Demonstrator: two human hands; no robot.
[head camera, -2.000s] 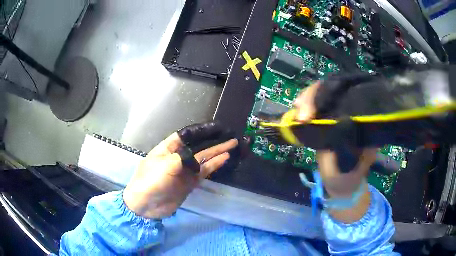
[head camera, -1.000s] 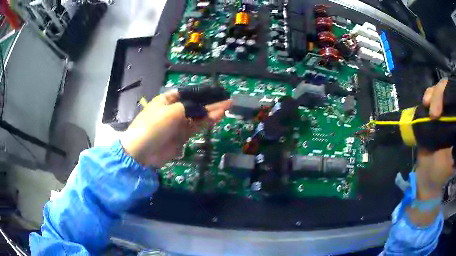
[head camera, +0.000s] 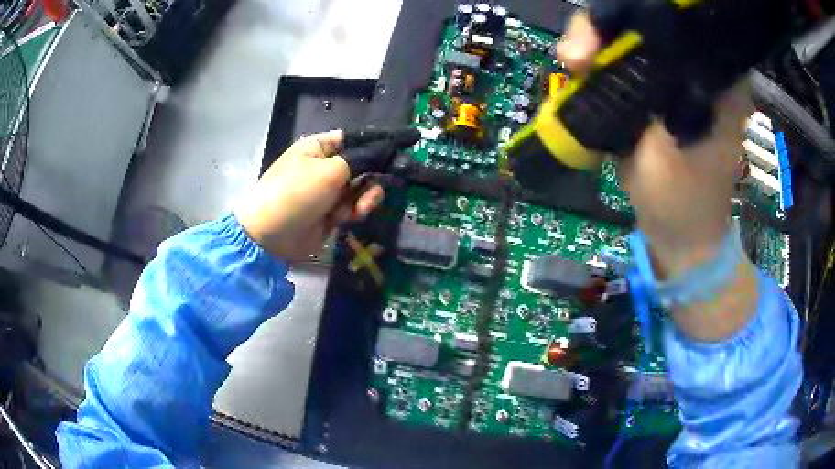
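Note:
The green circuit board (head camera: 449, 298) lies in its black fixture (head camera: 343, 339). My right hand (head camera: 682, 156) grips the black electric screwdriver (head camera: 595, 110) with a yellow nose ring; its tip points down-left at the board's upper middle, near a black fixture strip (head camera: 540, 197). My left hand (head camera: 311, 192), with black finger cots, is over the fixture's left edge, fingers curled together and pointing at the board. Whether it pinches a screw cannot be seen.
The black screw tray (head camera: 316, 101) is behind my left hand on the grey metal surface (head camera: 220, 119). A yellow X mark (head camera: 364, 256) is on the fixture's left side. A blue connector strip (head camera: 784, 169) is at the far right. A dark stand arm crosses at left.
The view has shifted, so the board appears turned and further right. The screwdriver has moved from the board's right side to over its upper middle. My left fingers have curled in more.

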